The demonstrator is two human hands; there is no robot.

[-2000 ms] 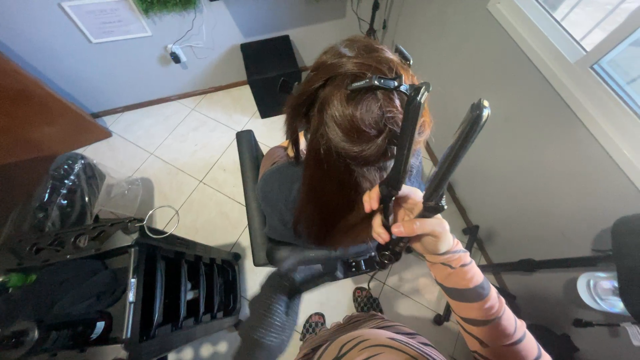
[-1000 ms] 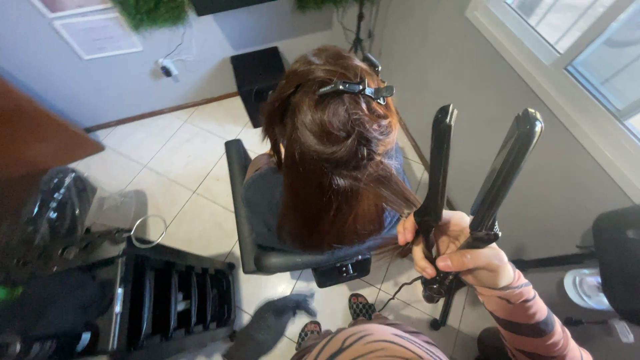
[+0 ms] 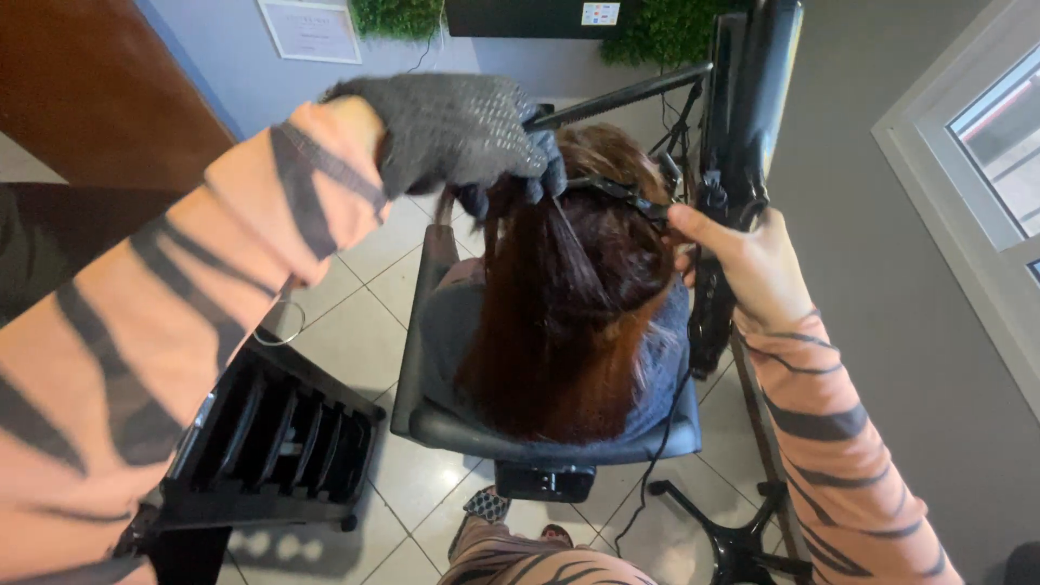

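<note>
A seated person's long reddish-brown hair (image 3: 552, 349) hangs over the back of a salon chair (image 3: 561, 443). My left hand (image 3: 463, 134), in a dark textured glove, is at the upper left of the head, closed around a black comb (image 3: 621, 97) that points right; its fingers also touch the hair, and the fingertips are partly hidden. On the head's right side, my bare right hand (image 3: 743, 252) holds a black hair straightener (image 3: 747, 106) upright. Its thumb touches the end of a black hair clip (image 3: 621, 195) fastened in the hair, while its other fingers are partly hidden.
A black salon trolley (image 3: 284, 439) stands at lower left, with a metal ring (image 3: 280, 325) above it. The straightener's cord (image 3: 662, 455) hangs beside the chair. A black wheeled stand base (image 3: 723, 528) rests on the tiles at lower right, near the wall and window (image 3: 991, 146).
My gloved left hand has risen from the lower left to the head, and a comb now shows in it. My right hand has brought the straightener beside the head, its thumb now at the clip.
</note>
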